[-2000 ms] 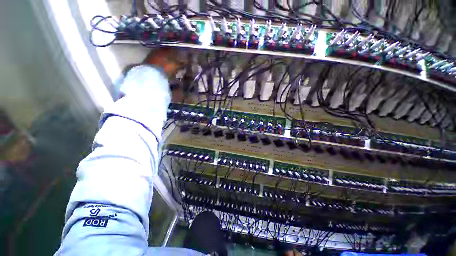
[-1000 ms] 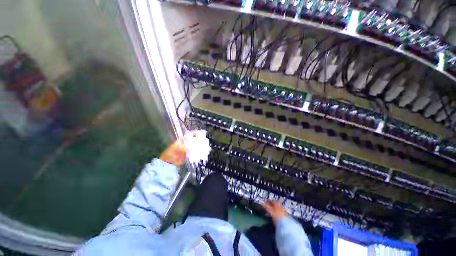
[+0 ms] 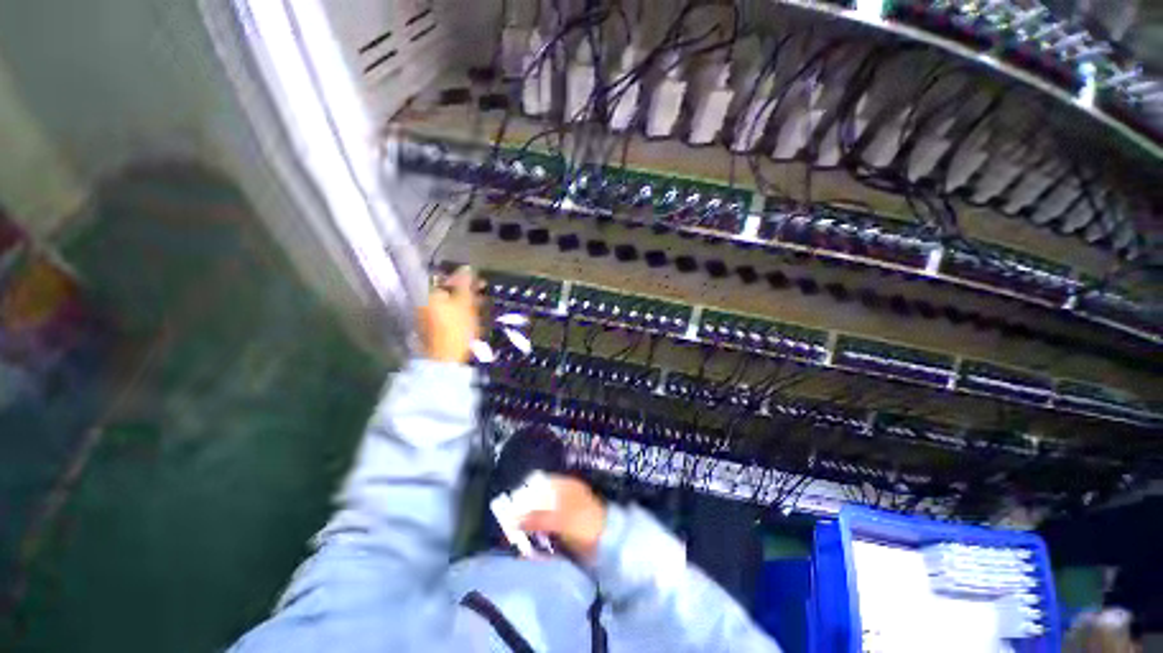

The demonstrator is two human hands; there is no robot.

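My left hand (image 3: 449, 319) is raised at the left end of the rack, its fingers by a shelf edge. Small white pieces (image 3: 513, 334) show beside its palm; blur hides whether it grips them. My right hand (image 3: 569, 513) is low in front of my body, shut on a bunch of white adapters (image 3: 520, 510). White adapters (image 3: 714, 109) stand in a row on an upper rack shelf among black leads. The blue tote (image 3: 832, 593) at the lower right holds a white liner (image 3: 899, 600) and rows of white adapters (image 3: 988, 574).
The white cabinet frame (image 3: 325, 153) runs down just left of my left hand. Black leads (image 3: 638, 344) hang before the shelves. A shelf has a row of dark sockets (image 3: 657, 259). Blurred red and orange shapes (image 3: 38, 293) show at the far left above green floor (image 3: 166, 472).
My left hand has moved up to the shelf edge, and the white bunch it held no longer shows whole there. My right hand has moved left and now holds white adapters. More of the tote shows.
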